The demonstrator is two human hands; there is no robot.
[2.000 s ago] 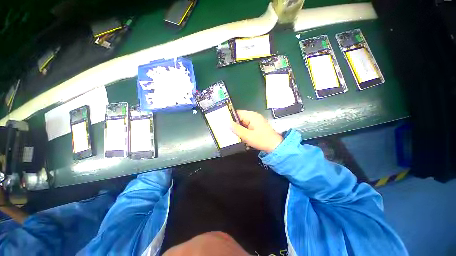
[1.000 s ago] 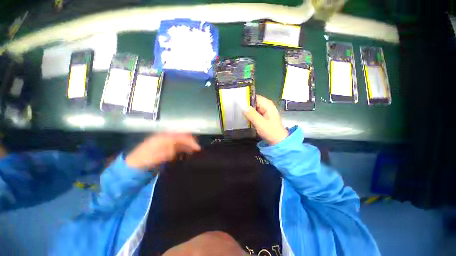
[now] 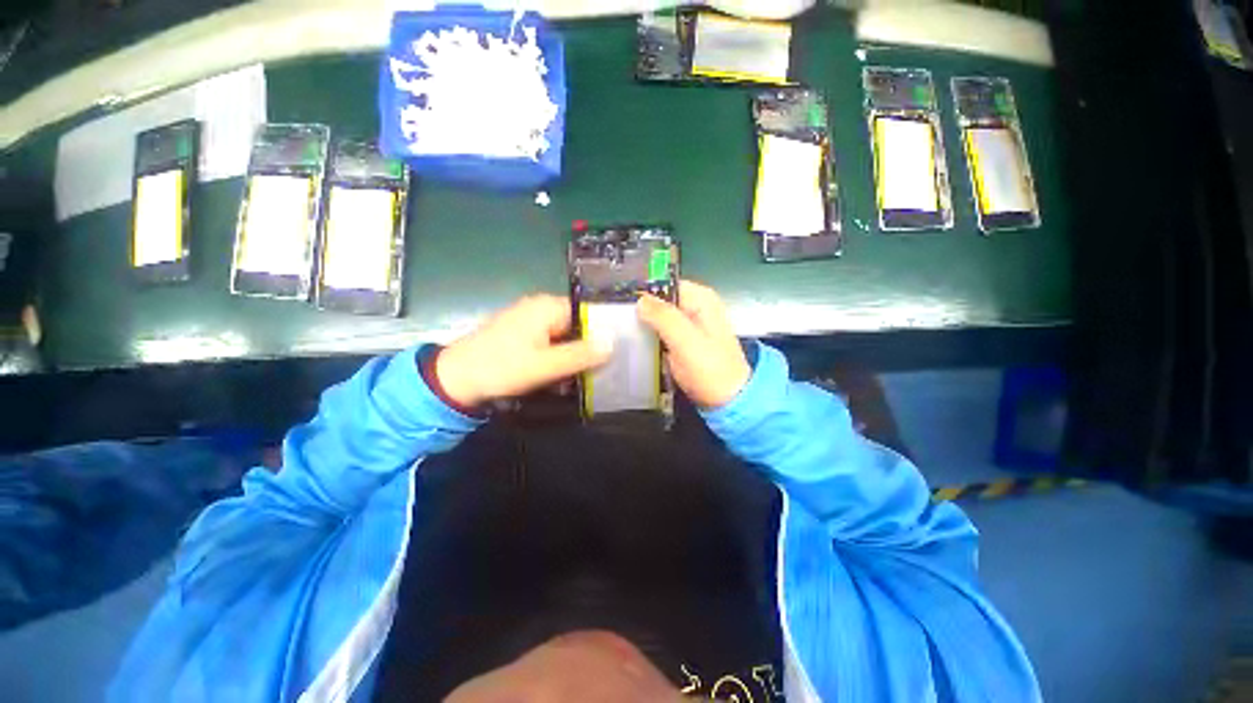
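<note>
An opened phone unit [image 3: 625, 261] is held upright in front of me at the bench's front edge, its circuit board end pointing away. Its flat silver-white battery [image 3: 623, 364] with a yellow left edge lies in the lower part. My left hand [image 3: 515, 352] grips the phone's left side, with the thumb over the battery's edge. My right hand [image 3: 698, 343] holds the right side, with the thumb near the top of the battery, by the board. The fingers under the phone are hidden.
A blue tray [image 3: 535, 158] heaped with white pieces stands beyond the phone. Three phones lie at left, one beside a white sheet [image 3: 96, 168]. Several phones lie at right, one sideways near the white divider [image 3: 948, 37]. Another person's blue sleeve [image 3: 103, 508] shows at lower left.
My left hand has come up from below the bench and taken hold of the phone's left side. The phone has moved toward my body. My right thumb has shifted up toward the board.
</note>
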